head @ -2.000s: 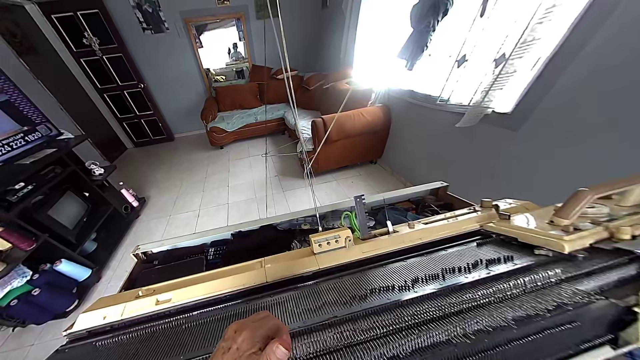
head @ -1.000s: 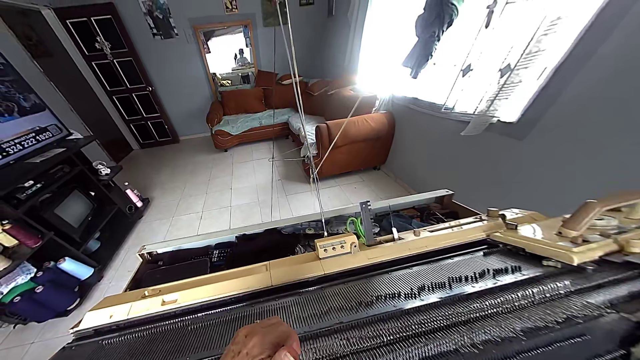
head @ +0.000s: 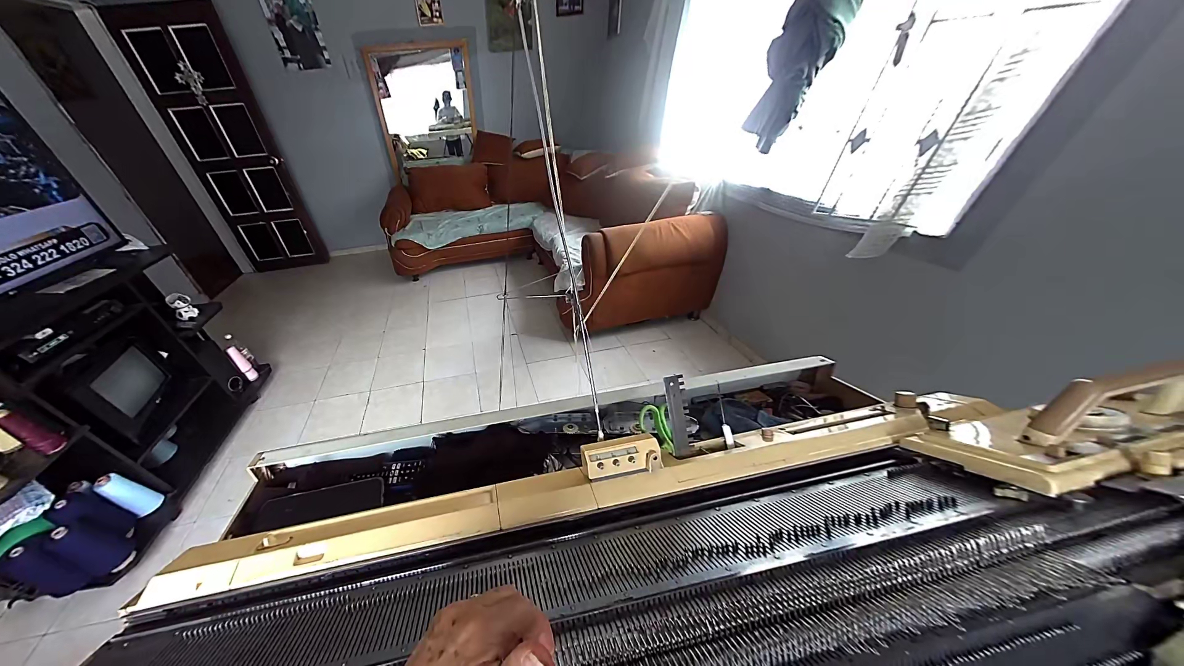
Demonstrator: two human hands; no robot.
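A flatbed knitting machine with a long needle bed (head: 647, 546) spans the lower part of the head view. My left hand (head: 486, 629) is at the bottom edge, over the needles left of the middle; its fingers are partly cut off, so I cannot tell what it holds. The beige carriage (head: 1045, 444) with its handle rests at the right end. A row counter (head: 622, 457) sits on the beige rear rail, with yarn strands (head: 555, 185) rising behind it. Dark needle butts (head: 832, 527) stand out of line right of the middle. My right hand is not in view.
Behind the bed, an open trough (head: 462, 462) holds green-handled scissors (head: 656, 427), a metal ruler-like tool (head: 677, 416) and dark cloth. Yarn cones (head: 129, 495) stand on a black shelf unit at the left. A brown sofa (head: 647, 264) is farther back on the tiled floor.
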